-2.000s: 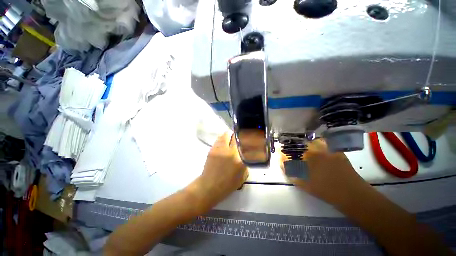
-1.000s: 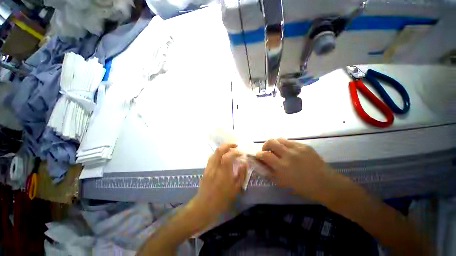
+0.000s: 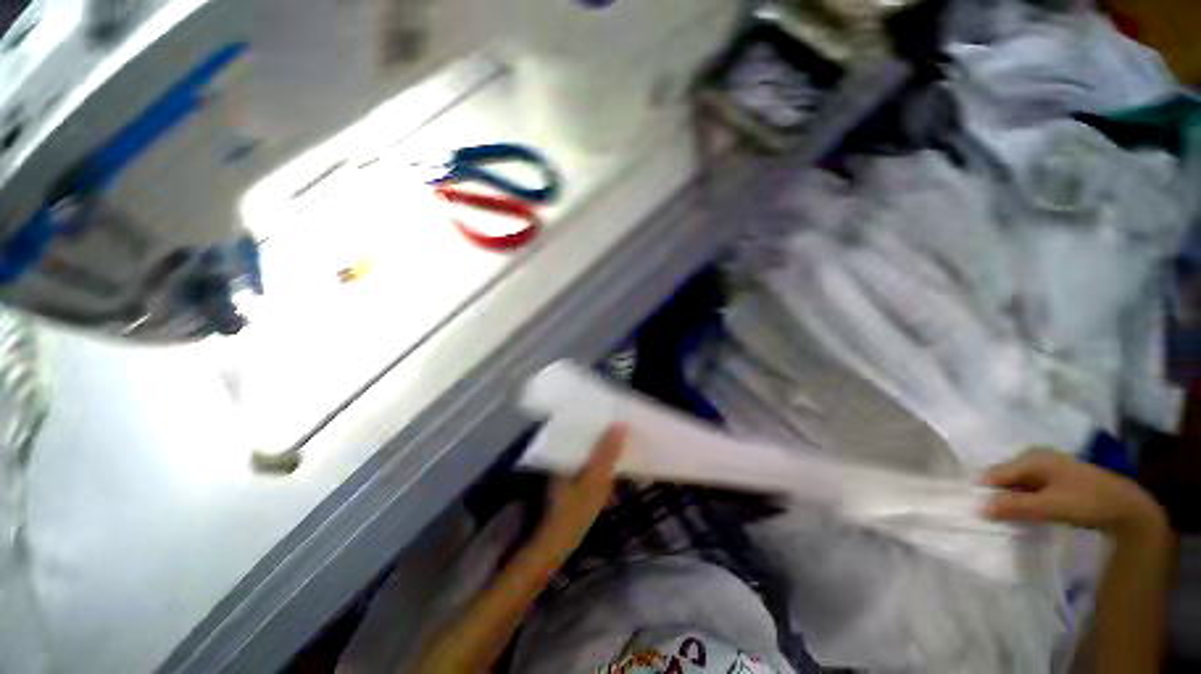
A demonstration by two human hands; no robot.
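A long white fabric strip (image 3: 738, 461) is stretched between my two hands, over my lap, off the table's front edge. My left hand (image 3: 589, 490) holds it near its left end, which sticks out past the fingers. My right hand (image 3: 1054, 490) pinches its right end between thumb and fingers. The sewing machine head (image 3: 145, 171) is at the upper left, with its needle area hidden by glare and blur.
Scissors with red and blue handles (image 3: 498, 217) lie on the white table (image 3: 119, 514). White and grey cloth (image 3: 909, 290) is heaped on the right, beyond the table edge. Dark and metal items (image 3: 777, 86) sit at the table's far corner.
The view has swung right. My hands have moved from the table's front edge to over my lap and spread apart, with the strip now extended between them. The cloth heap has come into view.
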